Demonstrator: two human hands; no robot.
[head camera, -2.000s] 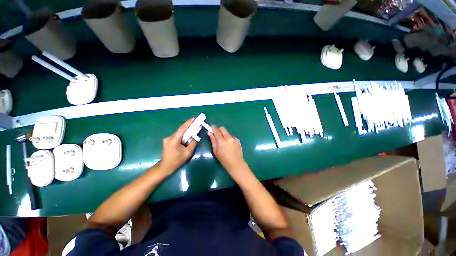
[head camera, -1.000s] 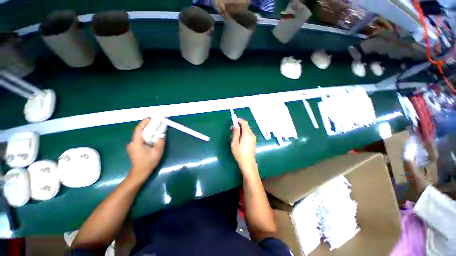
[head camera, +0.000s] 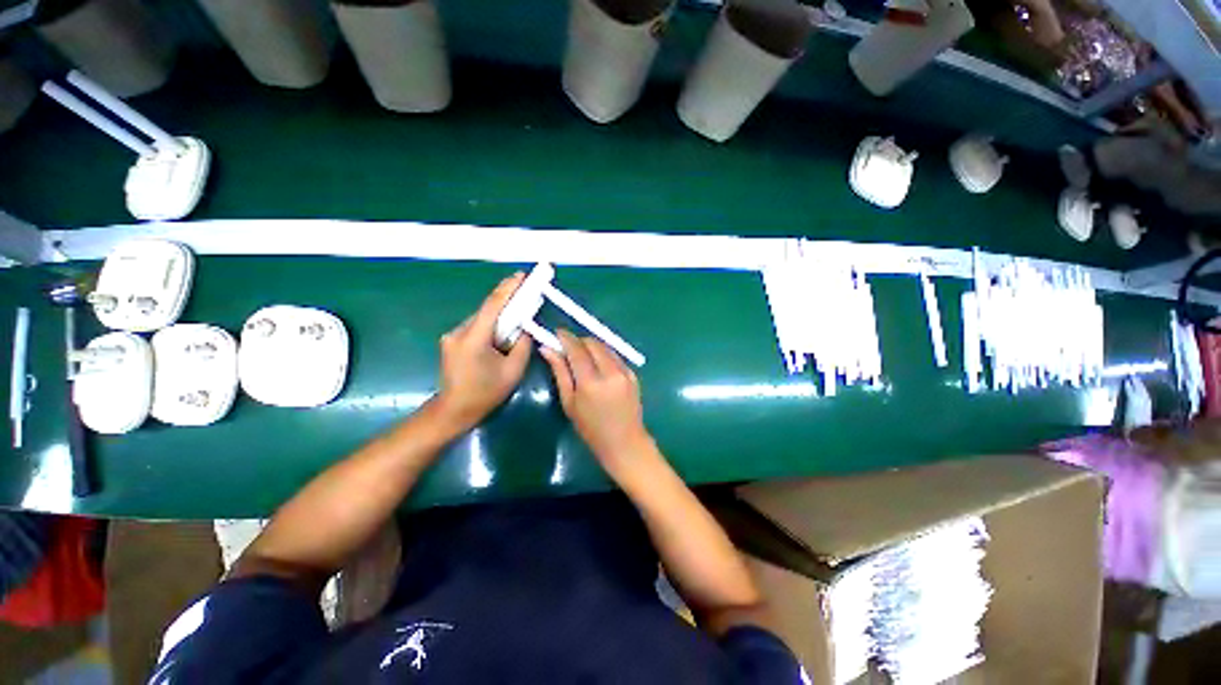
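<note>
My left hand holds a white extender housing on edge above the green bench, left of the picture's middle. One white antenna sticks out from the housing toward the lower right. My right hand grips a second antenna, whose far end is against the housing. My right fingers cover most of that second antenna. Whether it is seated in the housing cannot be told.
Several housings and a dark-handled hammer lie at left. Antenna piles lie at right, above an open carton. A white rail separates the bench from the conveyor, which carries tubes and housings. Another person's sleeve shows at far right.
My right hand has come from the antenna pile to the housing with an antenna. My left hand has turned the housing on edge. The view has shifted.
</note>
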